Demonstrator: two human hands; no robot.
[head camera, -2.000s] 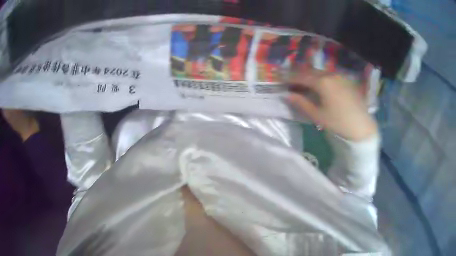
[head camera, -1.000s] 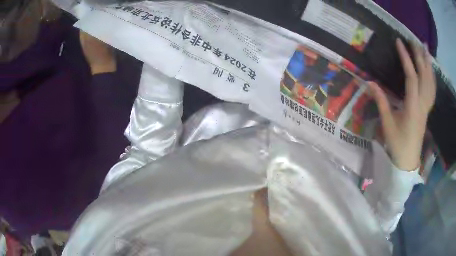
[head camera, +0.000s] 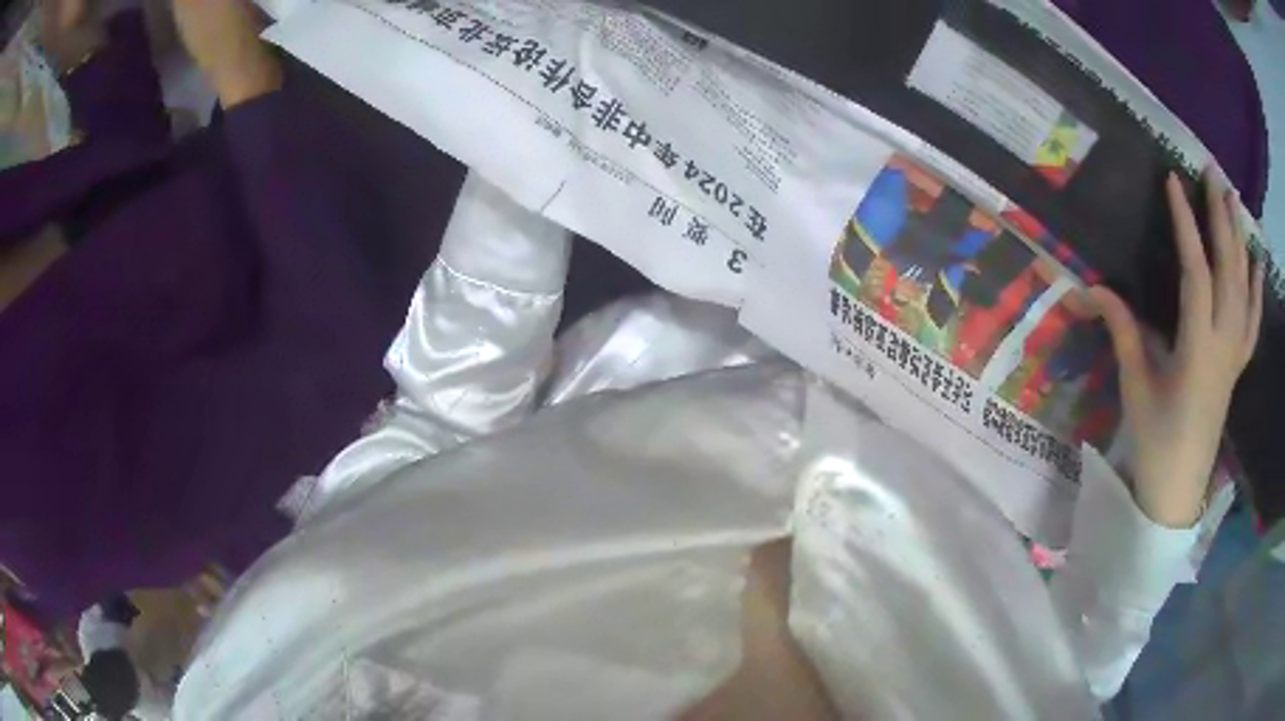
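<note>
A long black panel lies on an open newspaper sheet across the top of the view, above my lap. The newspaper has black Chinese print and colour photos. A rectangular window in the panel shows pale printed paper. My right hand lies at the right part, fingers spread over the black panel and thumb near the photos. My left white sleeve runs up under the newspaper; my left hand is hidden there.
A person in purple clothing sits close on the left, with a hand near the newspaper's left end. More purple cloth shows at the top right. Blue covering is at the lower right. Small mixed items lie at the lower left.
My right hand has moved from over the colour photos onto the panel's right part. The newspaper and panel now slant down to the right in view. Over the last second they have hardly changed.
</note>
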